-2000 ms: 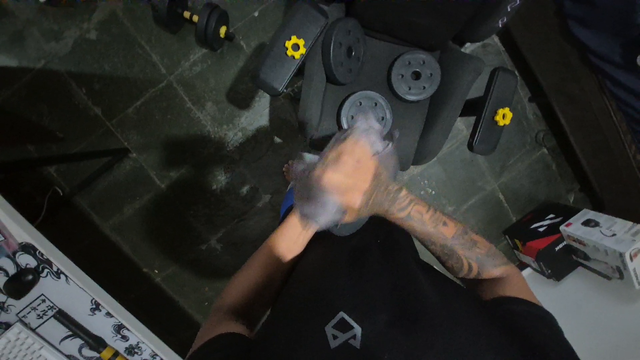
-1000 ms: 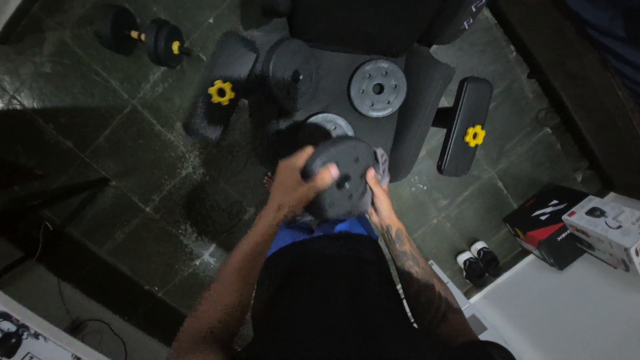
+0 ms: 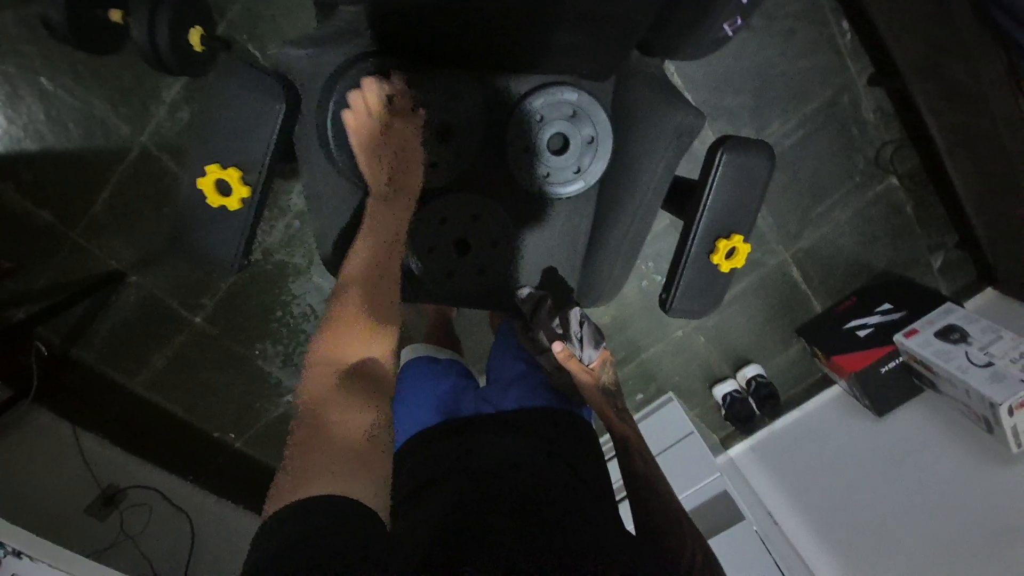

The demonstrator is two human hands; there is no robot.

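Observation:
My left hand is over a black weight plate at the left of the dark chair seat, fingers curled; whether they grip its edge is hidden. My right hand holds a crumpled dark cloth near my right thigh, just off the front of the seat. A grey weight plate lies flat at the right of the seat. Another dark plate lies in shadow near the front edge, and a further round dark shape beside my left hand is hard to make out.
Yellow star nuts rest on the left armrest and right armrest. A dumbbell is at upper left. Shoes stand on the tiled floor. Boxes are beside a white surface at right.
Both hands were around a plate one second ago; now they are apart and it is not between them. My left hand has moved forward over the seat's left side; my right hand keeps the cloth.

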